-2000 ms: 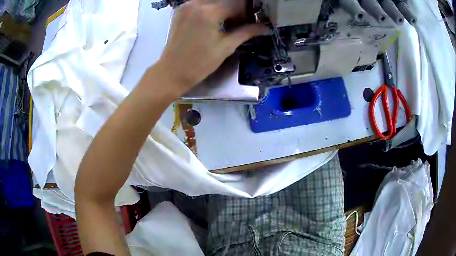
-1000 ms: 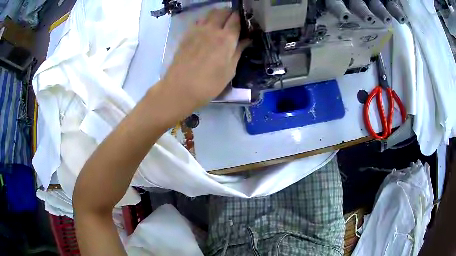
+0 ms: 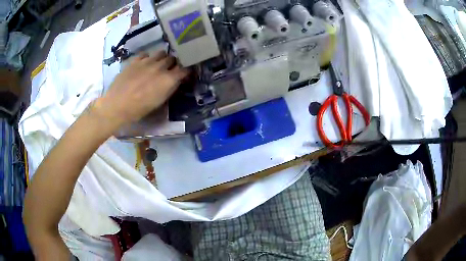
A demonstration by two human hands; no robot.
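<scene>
The grey-white overlock machine head stands at upper centre. My left hand reaches in from the left, its fingers bent at the left side of the needle area; the fingertips are partly hidden, and I cannot tell whether they hold anything. The shiny side cover lies below my wrist. The blue machine base with its dark hole is below the head. A long thin dark shaft crosses in from the right edge. A dark, blurred part of an arm shows at lower right; my right hand is not visible.
Red-handled scissors lie right of the machine. White fabric is heaped at left and hangs across the front edge over my lap. More white fabric is at right. A bag with white contents is at lower right.
The view has shifted, so machine, base and scissors appear further left and more of the head shows. My left hand remains at the machine's left side. The dark shaft has appeared from the right.
</scene>
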